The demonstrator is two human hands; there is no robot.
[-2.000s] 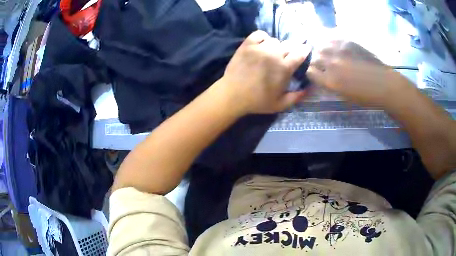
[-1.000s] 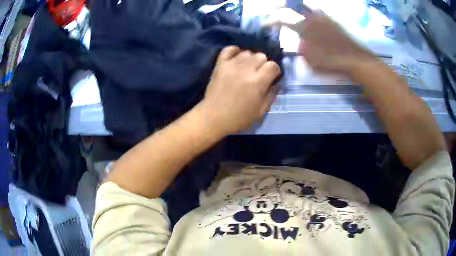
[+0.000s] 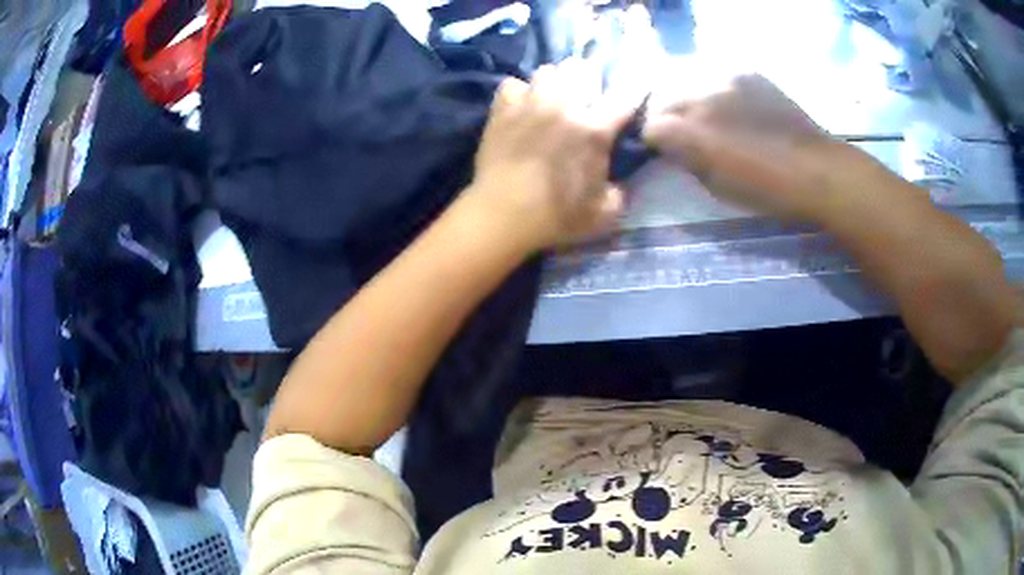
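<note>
A large black garment piece lies limp over the left part of the table and hangs off its front edge towards my lap. My left hand is closed on its right end. My right hand is blurred and pinches a small dark edge of the same cloth, just right of my left hand. The needle area above my hands is washed out by bright light, so the presser foot cannot be made out.
A black heap of garments hangs off the left table edge, above a white perforated basket. A red-orange item lies upper left. The white table edge carries a ruler scale. A printed white patch is at right.
My right hand has come back down and left from near the bright area to the cloth edge beside my left hand. The whole view has shifted slightly.
</note>
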